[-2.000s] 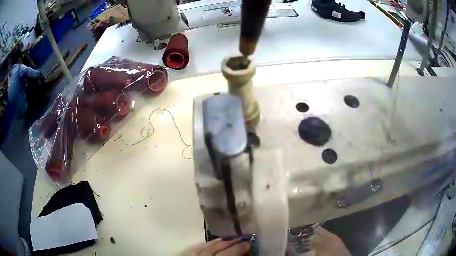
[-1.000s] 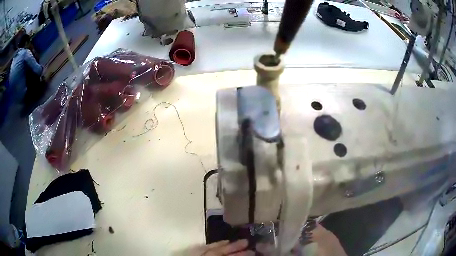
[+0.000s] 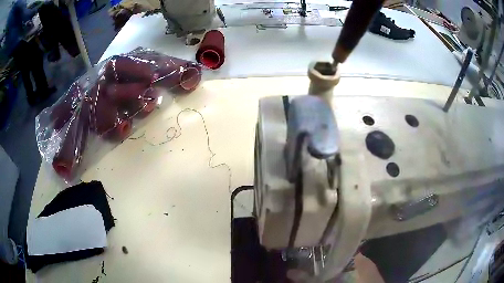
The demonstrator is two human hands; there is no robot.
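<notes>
The cream sewing machine head [image 3: 309,182] hides most of the needle area. A dark fabric piece [image 3: 246,249] lies on the plate area just left of the head's lower end. A bit of my left hand [image 3: 300,275] seems to show under the head at the bottom edge, blurred and cut off. My right hand [image 3: 367,270] shows partly, right of the head's end, cut off by the edge; its fingertips are hidden. Another dark piece [image 3: 409,249] lies under the machine arm. At left, a white piece [image 3: 66,232] rests on dark cut pieces [image 3: 91,196].
A clear bag of dark-red cones [image 3: 116,99] lies at the upper left, with a loose red cone [image 3: 211,50] beyond it. Loose thread [image 3: 207,138] lies on the cream table [image 3: 177,221]. A white table [image 3: 276,50] stands behind. A person [image 3: 25,50] is at the far left.
The view has shifted, so the machine head sits further right. My left hand has moved right from beside the head to mostly behind it. More dark fabric shows left of the head.
</notes>
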